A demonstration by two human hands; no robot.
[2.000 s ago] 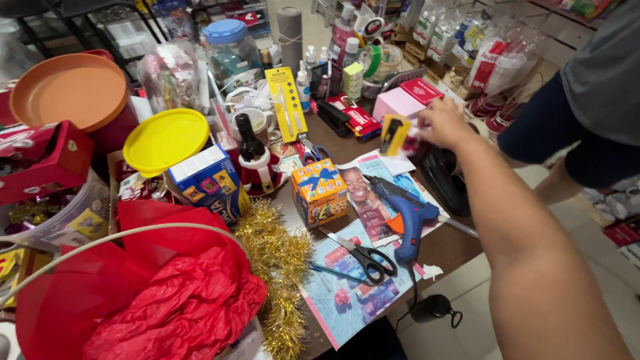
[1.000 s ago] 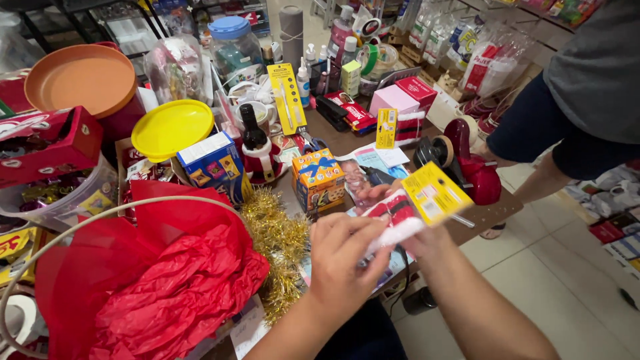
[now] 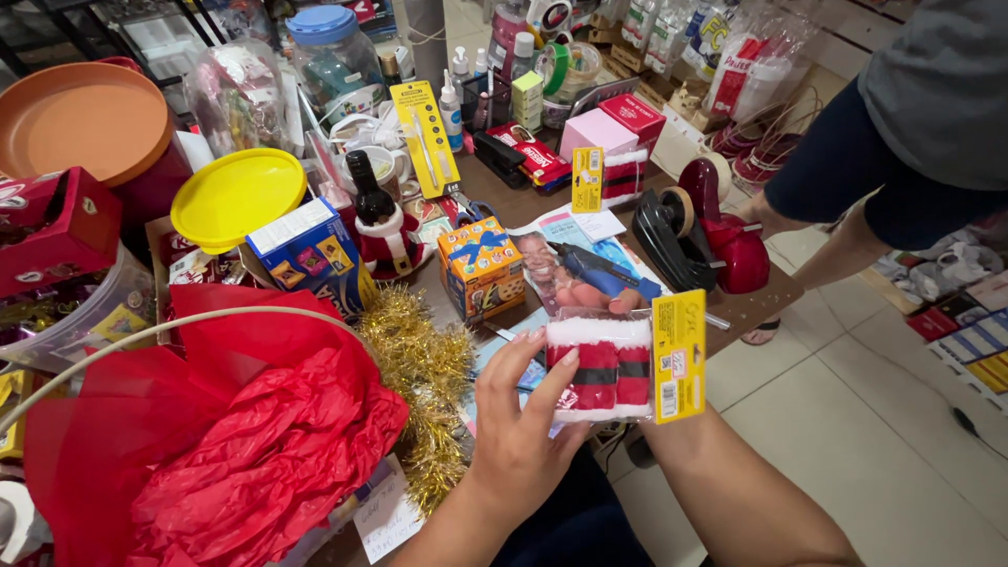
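A clear packet of red fabric with white fluffy trim and black bands [image 3: 600, 368], topped by a yellow card, is held between both hands. My left hand [image 3: 524, 421] grips its left edge with thumb and fingers. My right hand [image 3: 602, 301] is behind and under the packet, mostly hidden by it, fingertips showing above. Beyond lies a blue glue gun [image 3: 602, 268] on printed paper. An orange box with a blue bow [image 3: 482, 270] stands left of it. A similar packet [image 3: 624, 177] leans on a pink box [image 3: 598, 134]. Gold tinsel [image 3: 417, 378] lies left of my left hand.
A basket with red tissue paper [image 3: 268, 441] and a curved handle fills the lower left. A dark bottle in a red suit [image 3: 386, 228], a yellow lid [image 3: 239, 197] and a blue box [image 3: 311, 252] stand behind. Tape dispensers [image 3: 728, 244] sit at the right edge, near a person's legs [image 3: 835, 189].
Two seconds ago one hand was reaching over the table's far right with a yellow-carded packet. Now both hands hold a packet nearer the front, and a similar one rests against the pink box.
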